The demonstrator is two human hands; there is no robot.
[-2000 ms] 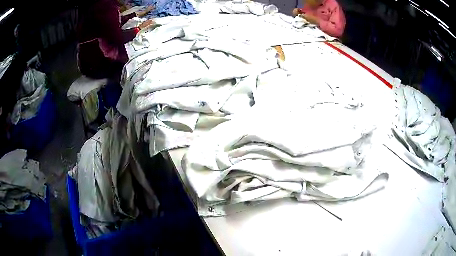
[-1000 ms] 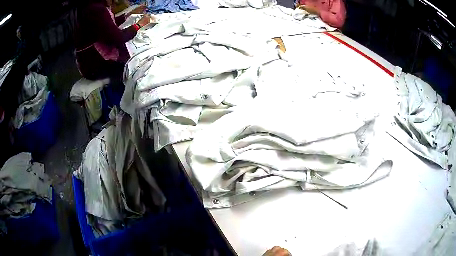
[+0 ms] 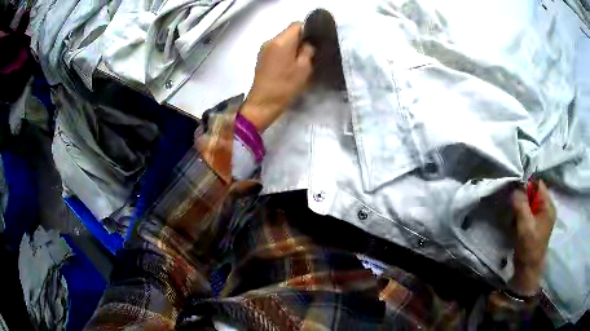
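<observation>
An off-white jacket (image 3: 382,142) with metal buttons along its stitched edge lies spread in front of me. My left hand (image 3: 281,74) is closed on the jacket's cloth at its upper left, beside a dark rounded patch. My right hand (image 3: 534,226) is at the jacket's right end. It is closed around a small red-handled tool, the thread snips (image 3: 534,195), at bunched cloth. The snips' blades are not clearly visible.
Crumpled off-white garments (image 3: 139,42) lie on the white table (image 3: 223,61) at the upper left. More garments (image 3: 97,155) hang over a blue bin (image 3: 94,223) at the left. Another blue bin (image 3: 84,278) stands at the lower left.
The view has turned down and closer. Both my hands have come in, on a jacket in front of me; the large garment pile has shifted to the upper left.
</observation>
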